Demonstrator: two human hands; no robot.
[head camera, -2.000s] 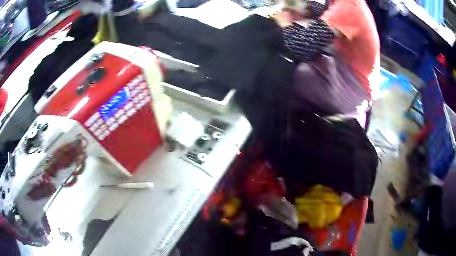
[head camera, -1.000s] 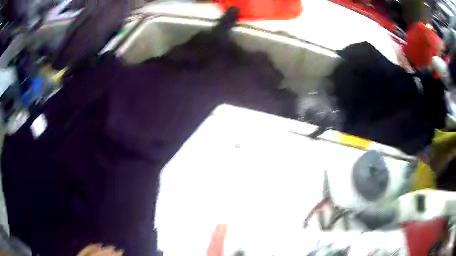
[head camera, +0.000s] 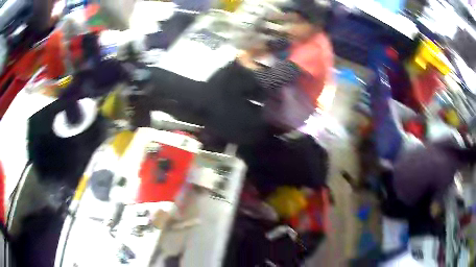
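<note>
The white sewing machine with a red end stands at lower left, badly blurred. Dark purple cloth lies at the lower left edge beside it. A blurred tan patch by the machine's near side may be fingers of my right hand; whether it holds anything cannot be told. My left hand is not in view.
A person in coral and patterned clothing sits ahead, with dark cloth in front. Another black cloth heap lies left. Red and yellow scraps are right of the table. A floor aisle runs further right.
The view has swung from the left-hand table and dark purple cloth back right to the machine, seated person and aisle. The hand at the lower left edge has left the picture.
</note>
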